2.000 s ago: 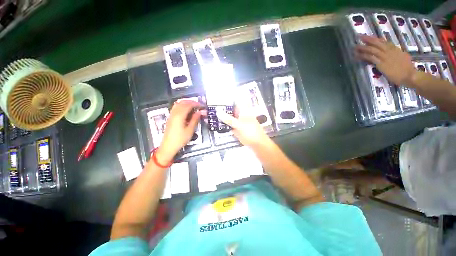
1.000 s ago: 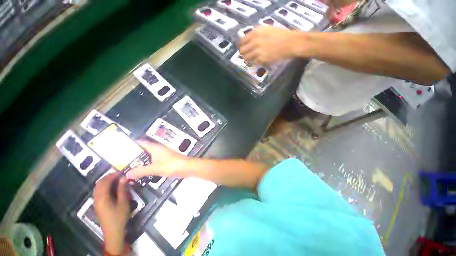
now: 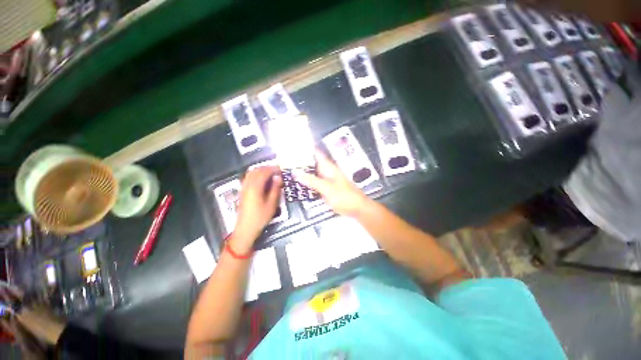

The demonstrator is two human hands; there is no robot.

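My right hand (image 3: 336, 184) holds a keypad phone (image 3: 295, 148) face up over the middle of the clear blister tray (image 3: 426, 169); its screen glows white above black keys. My left hand (image 3: 260, 195) is at the phone's left edge near the keys, fingers bent; whether it grips the phone is unclear. In the tray, phones lie face down, such as one at the back left (image 3: 244, 125), one at the back right (image 3: 362, 76) and one at the front right (image 3: 393, 143). White slips (image 3: 265, 273) lie at the near edge.
A small fan (image 3: 76, 195), a pale green ring (image 3: 135, 190) and a red marker (image 3: 153, 229) are at left. Another phone tray (image 3: 116, 281) and a person's hand (image 3: 31, 320) are at far left. A full tray (image 3: 511, 145) and a person's sleeve (image 3: 610, 162) are at right.
The view swung right and came back. The phone stays in my right hand. The neighbour's hand has left the right tray; another hand now shows at far left.
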